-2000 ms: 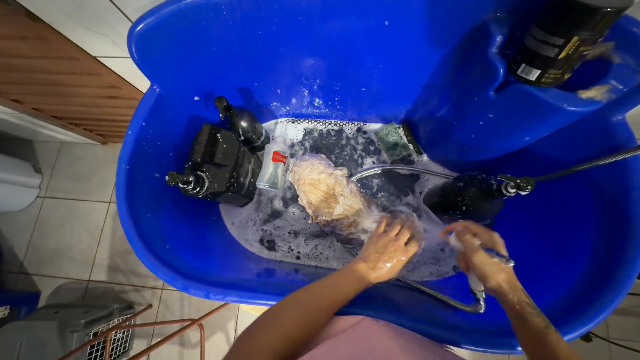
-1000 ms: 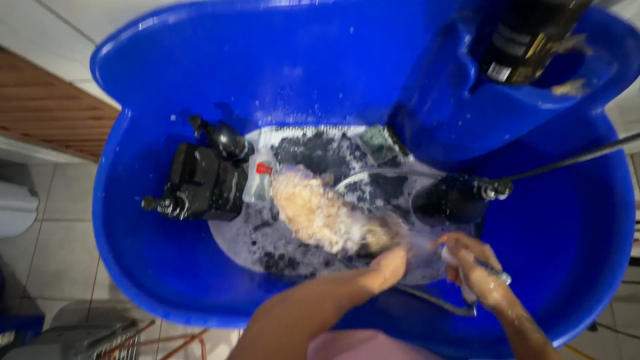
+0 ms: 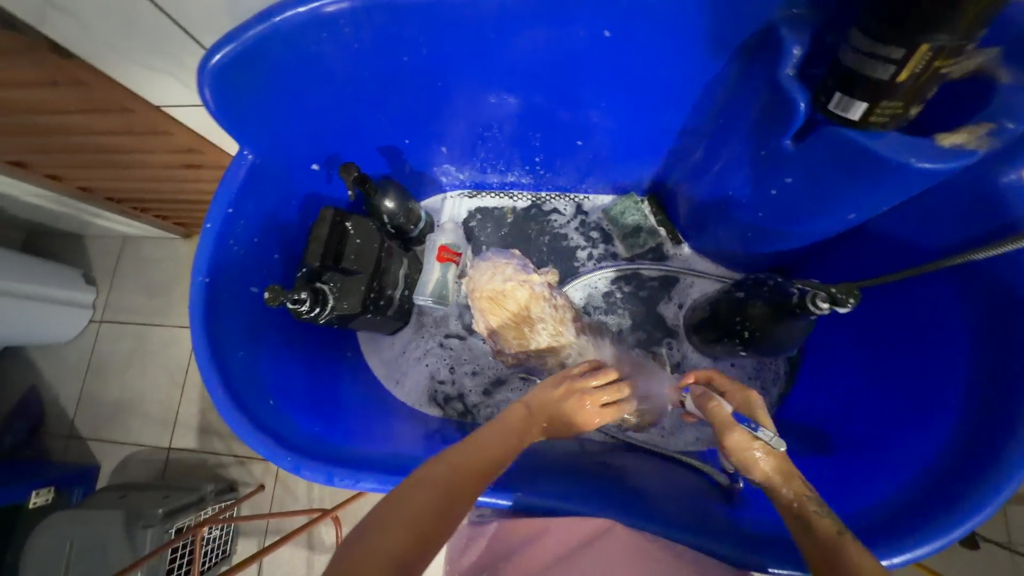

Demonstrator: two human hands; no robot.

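A small wet dog with light fur (image 3: 520, 308) is in a blue plastic tub (image 3: 512, 120), on its soapy bottom. My left hand (image 3: 584, 400) lies over the front part of the animal, fingers bent; whether it grips is hidden by spray. My right hand (image 3: 736, 420) is closed around a white and blue spray head (image 3: 744, 424), and water sprays from it toward the animal beside my left hand. A metal hose (image 3: 672, 452) runs in the tub below both hands.
Left in the tub are a black jug with a pump (image 3: 360, 272), a dark bottle (image 3: 396, 210) and a clear bottle (image 3: 440, 268). A green sponge (image 3: 634, 224) lies behind; another black bottle (image 3: 748, 316) lies right. A large black container (image 3: 888, 72) stands upper right.
My left hand has moved along the animal's front part and its fingers now show again over the fur. The spray head stays in my right hand, still spraying.
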